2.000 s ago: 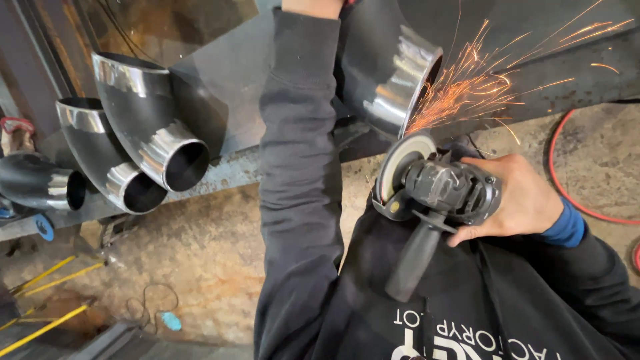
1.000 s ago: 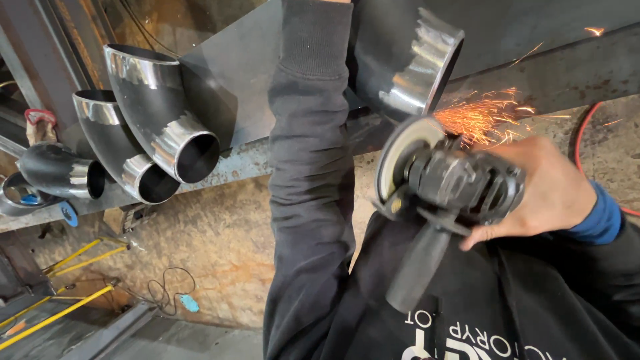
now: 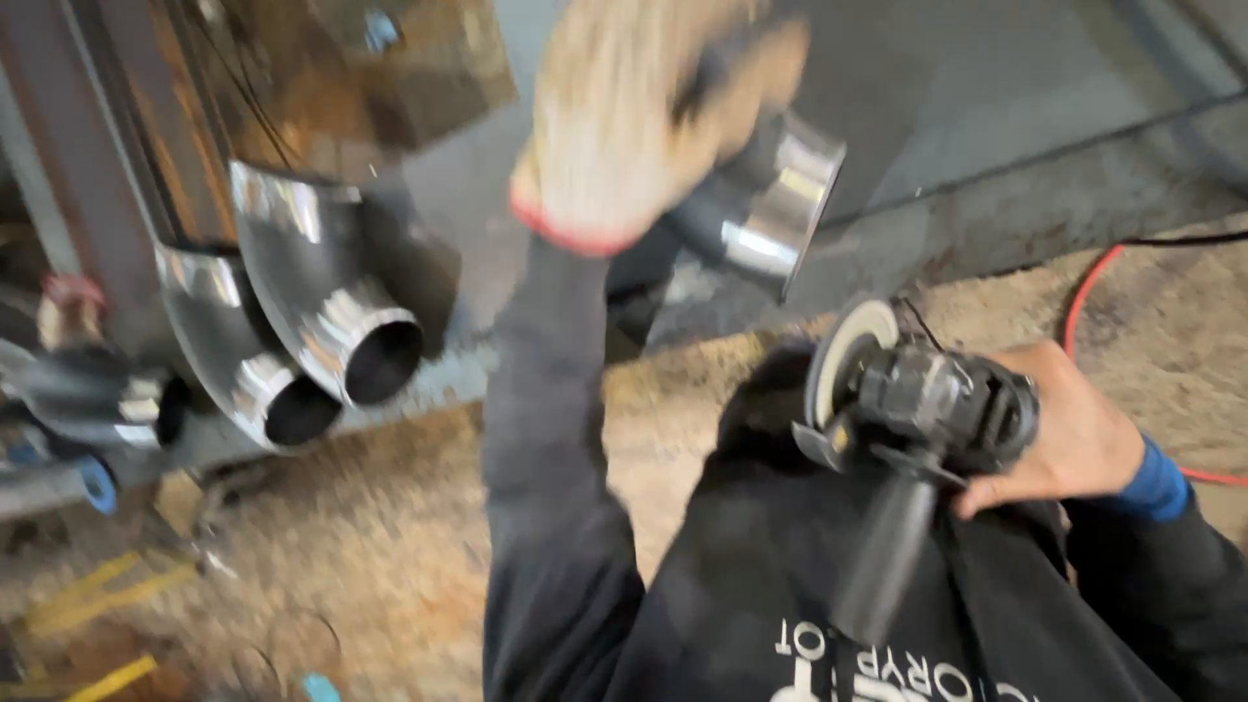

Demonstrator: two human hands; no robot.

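My bare right hand [image 3: 1068, 429] is closed around the body of an angle grinder [image 3: 936, 405], held close to my torso with its side handle pointing down. The grinder's pale disc [image 3: 850, 356] stands apart from the black steel pipe elbow [image 3: 780, 210], whose shiny bare-metal end faces right. My left hand [image 3: 624, 117], in a whitish work glove with a red cuff, is over the elbow's other end; blur hides whether its fingers grip it. Two more elbows with bright ends, a larger one [image 3: 317, 283] and a narrower one [image 3: 224, 341], lie side by side to the left.
Another elbow [image 3: 88, 395] lies at the far left, with a red-cuffed glove [image 3: 70, 307] beside it. The steel table's edge [image 3: 1033, 229] crosses the view. A red hose [image 3: 1077, 302] runs at the right, and yellow bars [image 3: 107, 595] lie low at the left.
The sparks are gone, and the grinder's disc has come away from the elbow's bright end. My gloved left hand, out of view a second ago, now shows above the elbow.
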